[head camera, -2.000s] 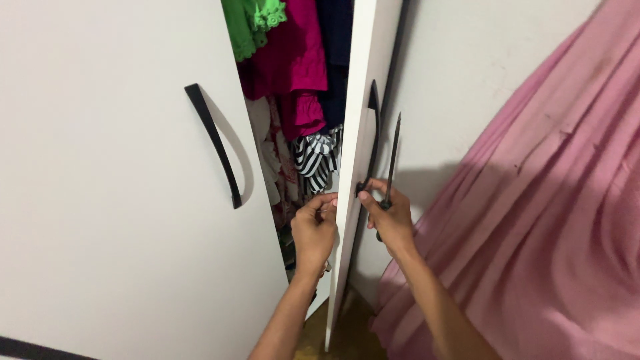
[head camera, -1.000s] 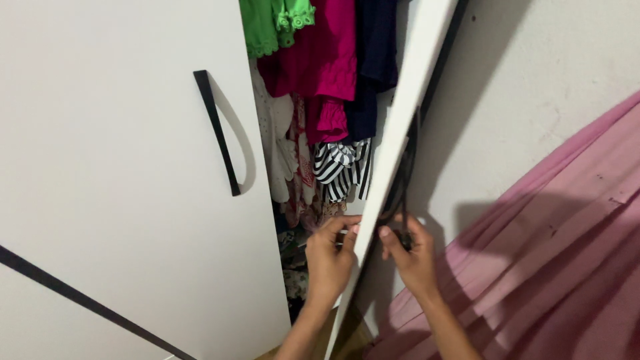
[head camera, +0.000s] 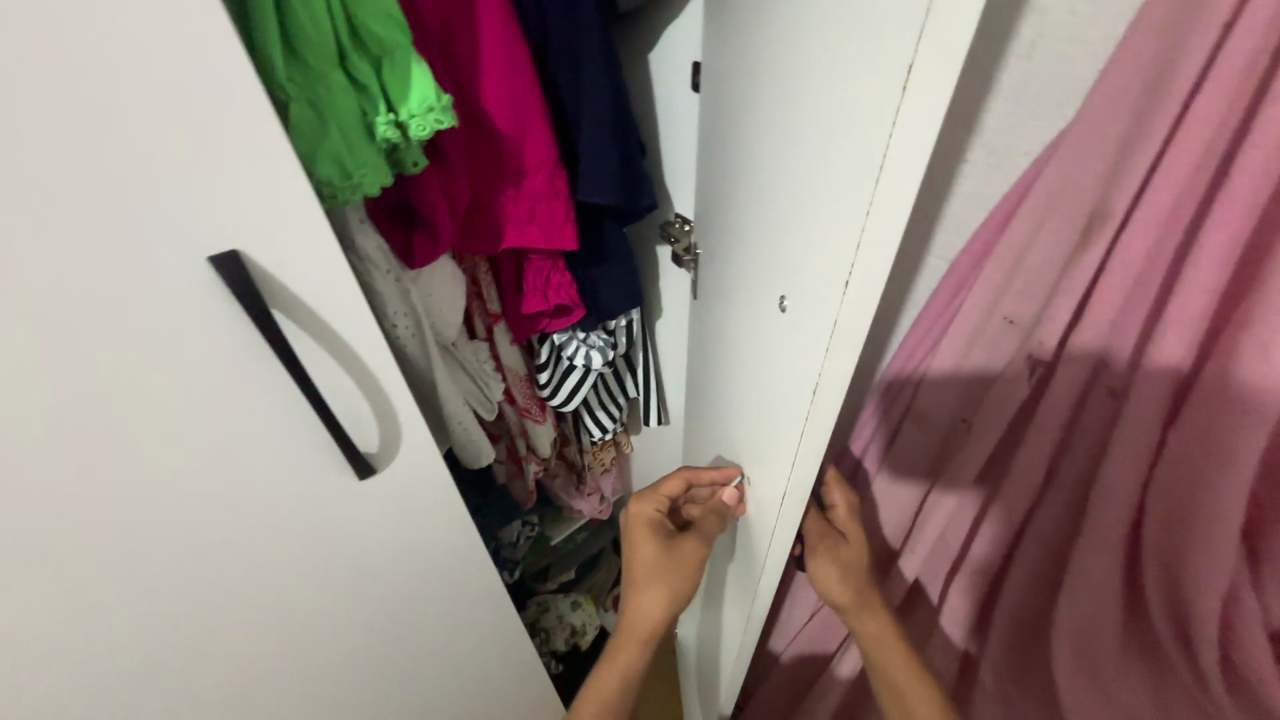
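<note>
A white wardrobe door (head camera: 800, 200) stands ajar, its inner face turned toward me. My left hand (head camera: 675, 540) pinches a small metal screw (head camera: 738, 481) between thumb and fingertips, at the lower part of that inner face. Higher up, a screw head or hole (head camera: 783, 303) shows in the panel. Around the door's outer side reaches my right hand (head camera: 840, 540), its fingers partly hidden by the edge; a bit of a black object (head camera: 800, 560) shows beside them, and whether it is the handle or a tool I cannot tell.
On the left is a closed white door (head camera: 180, 500) with a black handle (head camera: 290, 365). Green, magenta, navy and striped clothes (head camera: 480, 130) hang inside the wardrobe. A metal hinge (head camera: 682, 242) joins the open door. A pink curtain or cloth (head camera: 1100, 450) hangs at the right.
The door's inner face has come into view; earlier it was seen nearly edge-on. The screwdriver visible at my right hand two seconds ago is no longer plainly seen. The view has shifted closer.
</note>
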